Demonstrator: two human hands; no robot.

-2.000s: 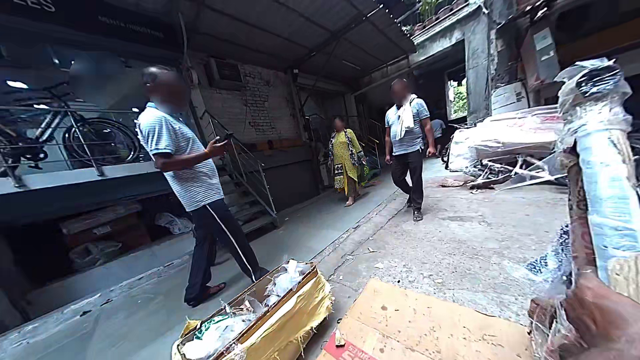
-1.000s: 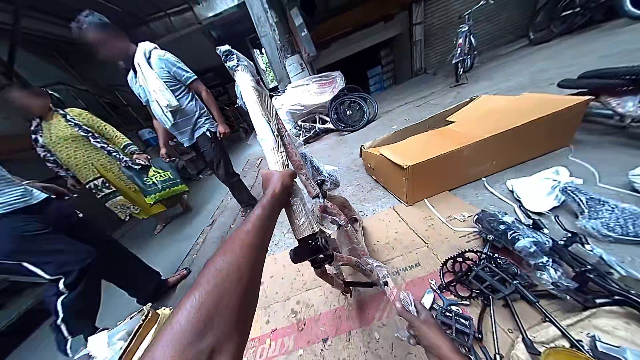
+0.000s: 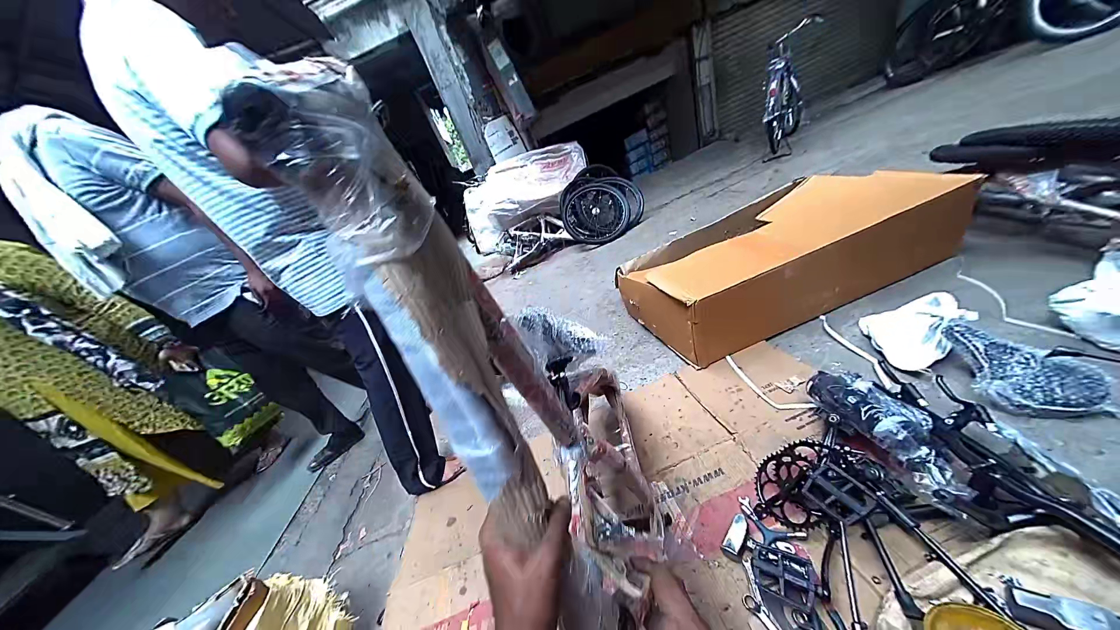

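A bicycle frame (image 3: 437,289) wrapped in paper and plastic film stands tilted in front of me, its thick wrapped end at the upper left. My left hand (image 3: 522,560) is closed around its lower wrapped tube. My right hand (image 3: 665,595) is at the lower part of the frame, touching the plastic there; its fingers are partly hidden. Flattened cardboard (image 3: 691,420) lies beneath. To the right are a chainring (image 3: 792,481), pedals (image 3: 783,569), several dark metal rods and a bubble-wrapped saddle (image 3: 1032,367).
An open cardboard box (image 3: 814,254) lies beyond the parts. Several people stand close at the left, one in a striped shirt (image 3: 289,236). Wheels (image 3: 597,210) and a wrapped bundle (image 3: 525,188) stand farther back, near a parked bicycle (image 3: 781,96). Yellow-wrapped packing (image 3: 293,604) sits at lower left.
The wrapped end of the frame has come much closer to the view. The people at the left have moved, and the one in the striped shirt now stands right behind the frame.
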